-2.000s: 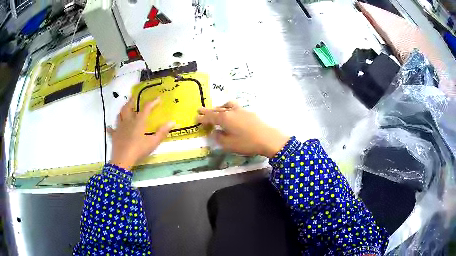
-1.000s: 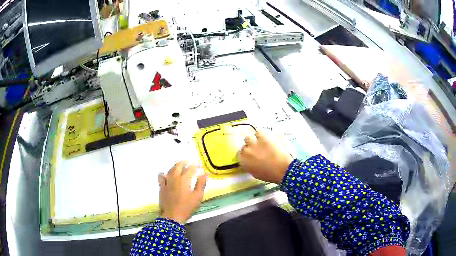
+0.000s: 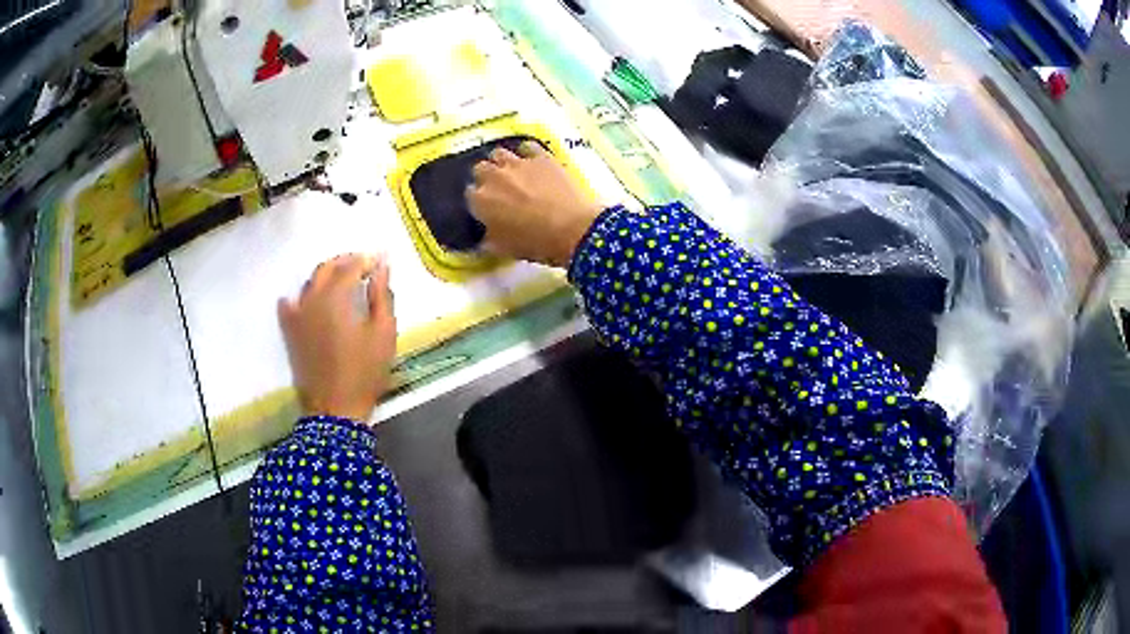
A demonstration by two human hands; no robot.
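The yellow sewing template [image 3: 434, 256] lies on the white template board [image 3: 267, 396], its lid [image 3: 428, 82] folded open to the far side. A black fabric panel [image 3: 442, 198] lies inside the yellow frame. My right hand [image 3: 527, 204] is over the panel's right part, fingers bent down on it; the fingertips are partly hidden, so I cannot tell whether they pinch it. My left hand [image 3: 341, 332] is over the board, left of the template, fingers slightly apart and holding nothing.
The sewing machine head [image 3: 275, 81] stands behind left, beside a second yellow template [image 3: 105, 242]. A black cable [image 3: 186, 328] hangs in front. A stack of black panels [image 3: 576, 458] lies near me. At right are a clear plastic bag [image 3: 991, 235], loose black pieces [image 3: 744, 99] and a green tool [image 3: 631, 81].
The template lid has swung open away from me, uncovering the black panel. My right hand has moved from the lid to the panel. The view has shifted.
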